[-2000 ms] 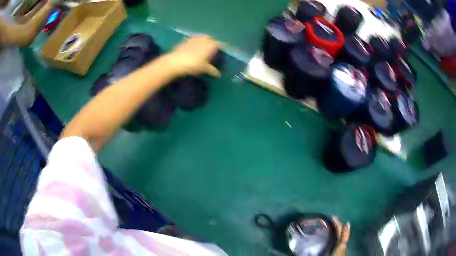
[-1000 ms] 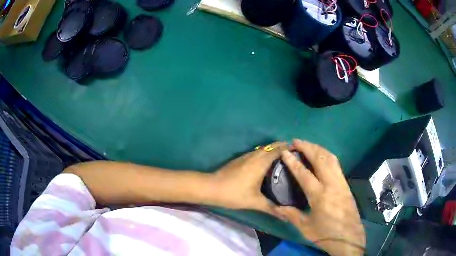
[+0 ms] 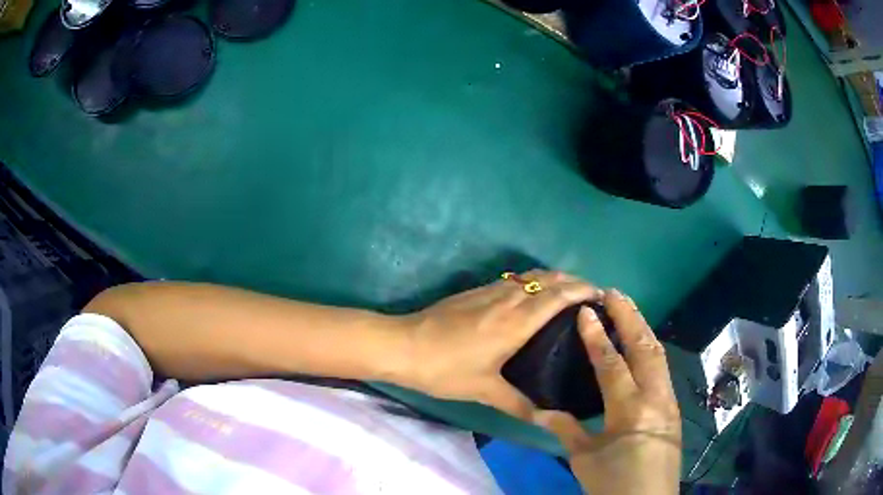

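Observation:
A black speaker housing [image 3: 554,365] is held between both hands near the front edge of the green bench. My left hand [image 3: 499,338] wraps its left and upper side, with a yellow ring on a finger. My right hand [image 3: 624,387] grips its right side, fingertips on the top. The hands hide much of the housing. Flat black end covers [image 3: 172,56] lie in a loose pile at the upper left. A single black housing with red and white lead wires [image 3: 684,155] lies at the upper right.
A dark blue housing [image 3: 620,34] and more wired housings [image 3: 724,77] are grouped at the top right. The screw feeder [image 3: 765,280] stands right of my hands, with clear plastic [image 3: 840,365] beside it. A small black block [image 3: 825,211] and a red and green item [image 3: 826,435] are farther right.
My left hand has come from the end covers to the housing at my right hand. Since then, both hands have stayed around it and shifted slightly. The view has moved.

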